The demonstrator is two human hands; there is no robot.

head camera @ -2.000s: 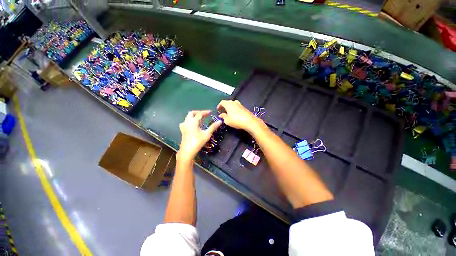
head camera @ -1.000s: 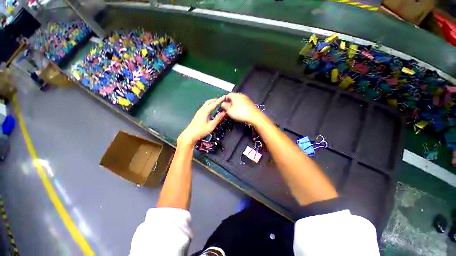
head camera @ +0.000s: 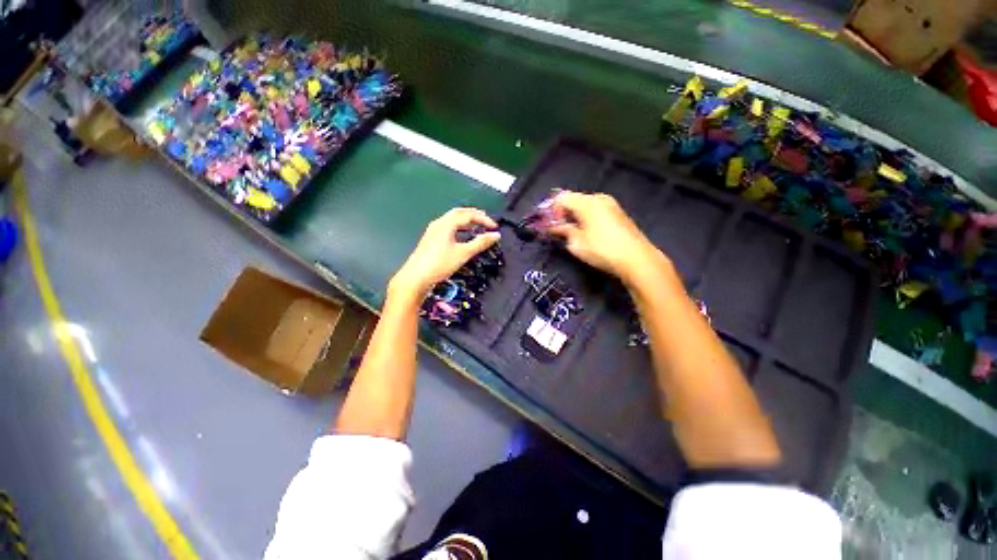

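My left hand [head camera: 446,254] is at the near left end of the black compartment tray [head camera: 754,257], its fingertips closed on a small dark piece [head camera: 517,226]. My right hand [head camera: 596,232] pinches a pink binder clip [head camera: 543,211] at the piece's right side; my fingers partly hide both. Below my left hand, dark clipped units with wire handles [head camera: 465,293] stand packed in the tray corner. A pale-bodied binder clip [head camera: 546,337] and a dark one [head camera: 552,293] lie to their right. Wire handles show beside my right forearm, their clip mostly hidden.
A long heap of coloured clips [head camera: 814,164] lies beyond the tray. A filled tray of coloured clips [head camera: 273,120] sits further left on the bench [head camera: 344,213]. An open cardboard box [head camera: 273,328] is below the bench edge. Dark blocks [head camera: 947,499] lie at far right.
My hands were together over the tray corner; my right hand has moved right, and a pink clip now shows in its fingers. My right forearm now covers the blue clip.
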